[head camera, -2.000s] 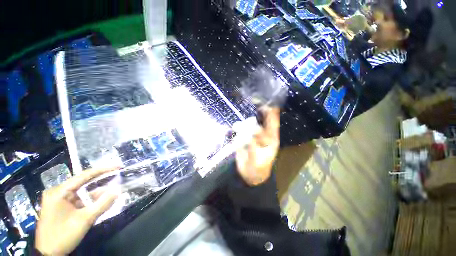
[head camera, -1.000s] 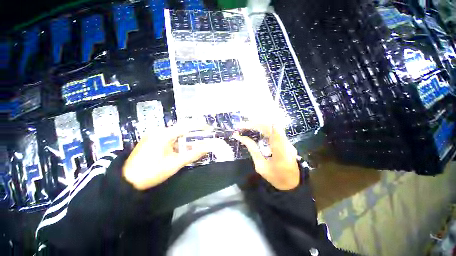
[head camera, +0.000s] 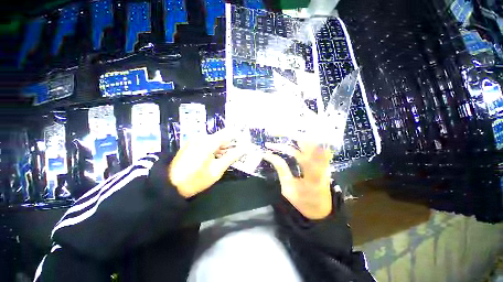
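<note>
A clear sheet of adhesive pieces (head camera: 245, 44) with a grid of dark shapes lies in front of me and glares white over its lower part. A second such sheet (head camera: 358, 132) lies under and to its right. My left hand (head camera: 201, 165) grips the near edge of the top sheet, thumb and fingers closed on it. My right hand (head camera: 309, 179) is at the same edge, fingers bent close to my left fingertips; glare hides whether it grips anything. A crinkled clear film scrap (head camera: 343, 99) stands up beyond my right hand.
A black blister tray (head camera: 187, 52) at left holds blue circuit boards (head camera: 129, 81); the near row has boards with pieces applied (head camera: 146, 124). Ribbed glossy black stacked trays (head camera: 422, 104) stand at right, with blue boards at the far right edge. Tiled floor (head camera: 435, 248) shows at lower right.
My right hand came from the film scrap at right to the sheet's near edge beside my left hand. The view swung right, then left over the tray. The sheet's near edge is now bent up more.
</note>
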